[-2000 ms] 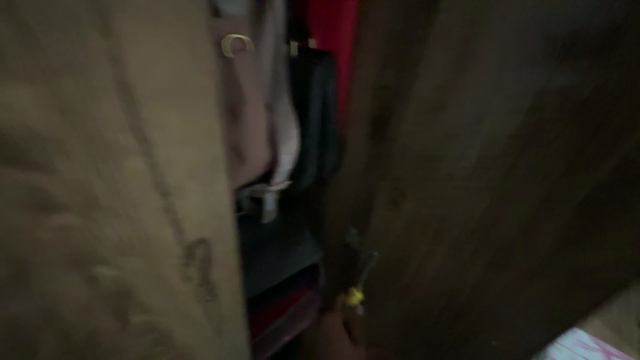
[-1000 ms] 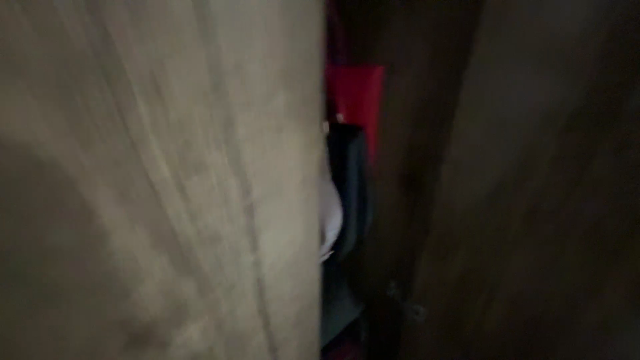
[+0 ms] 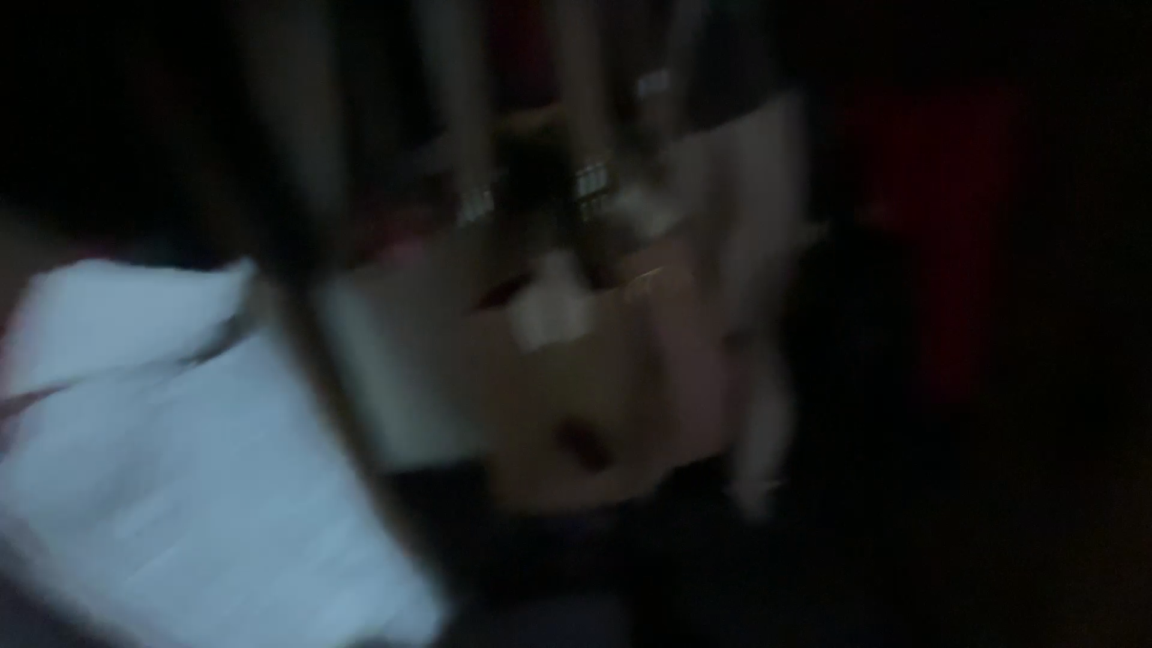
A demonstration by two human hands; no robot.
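Neither of my hands can be made out in this dark, blurred view. Several handbags hang close together in the middle. One is a tan bag (image 3: 558,396) with a pale piece near its top and a small dark mark lower down. Against its right side is a pinkish bag (image 3: 697,360), with a pale strap or cloth (image 3: 765,270) beside it. A black bag (image 3: 846,315) hangs farther right, in front of a red item (image 3: 963,243). At the lower left lies a bright white cloth or sheet-like thing (image 3: 198,486), its material unclear.
A narrow dark upright edge (image 3: 315,360) runs slanting between the white thing and the bags. A pale flat item (image 3: 396,387) stands just right of it. Deep shadow covers the right side and the bottom.
The pale wooden door that filled the left side no longer blocks the view, and more bags show. The hand low in the oldest frame is out of sight. The view has shifted greatly.
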